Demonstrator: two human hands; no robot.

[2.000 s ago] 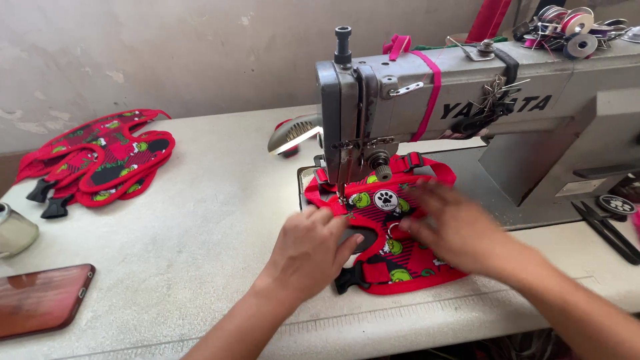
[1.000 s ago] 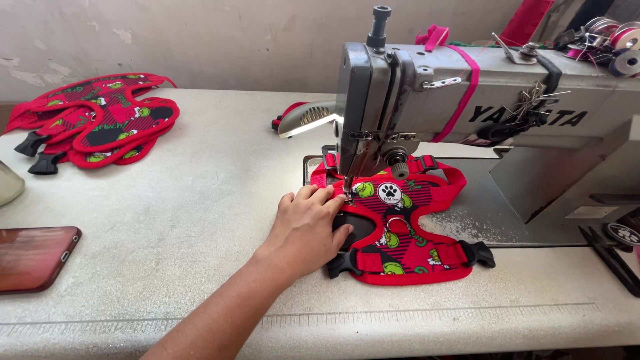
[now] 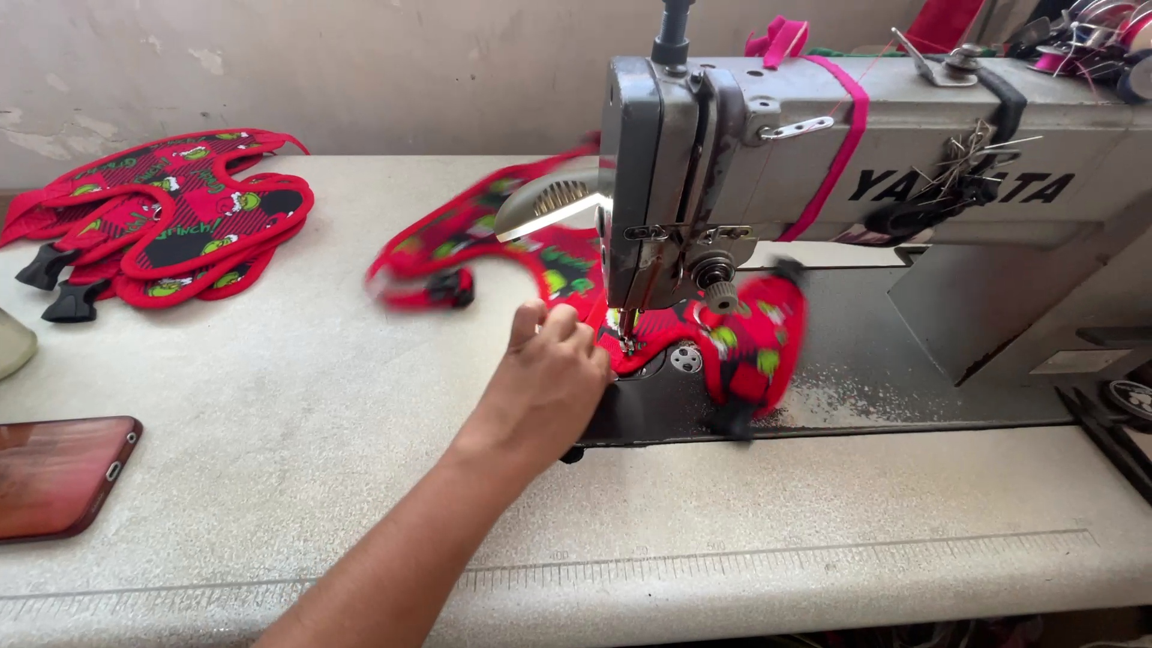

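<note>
A red printed pet harness [image 3: 576, 261] with black buckles lies spread under the head of a Yamata sewing machine [image 3: 765, 153], its edge at the presser foot [image 3: 627, 342]. Parts of the harness on both sides are blurred. My left hand [image 3: 549, 387] grips the red edge of the harness just left of the presser foot, fingers curled. How much cloth is between the fingers is hidden. My right hand is out of view. At the far left of the table, a stack of similar harnesses [image 3: 207, 207] lies with two black buckles hanging off its near side.
A phone [image 3: 67, 477] lies at the left edge, with part of a jar [image 3: 13, 346] behind it. A lit lamp [image 3: 549, 202] stands left of the machine head. Black scissors [image 3: 1111, 445] lie at the right. Bobbins [image 3: 1093, 45] and pins [image 3: 976, 171] are on the machine.
The harness has turned and now spreads out behind and to the left of the needle. My right hand, on the harness two seconds ago, has left the view. My left hand stays beside the needle.
</note>
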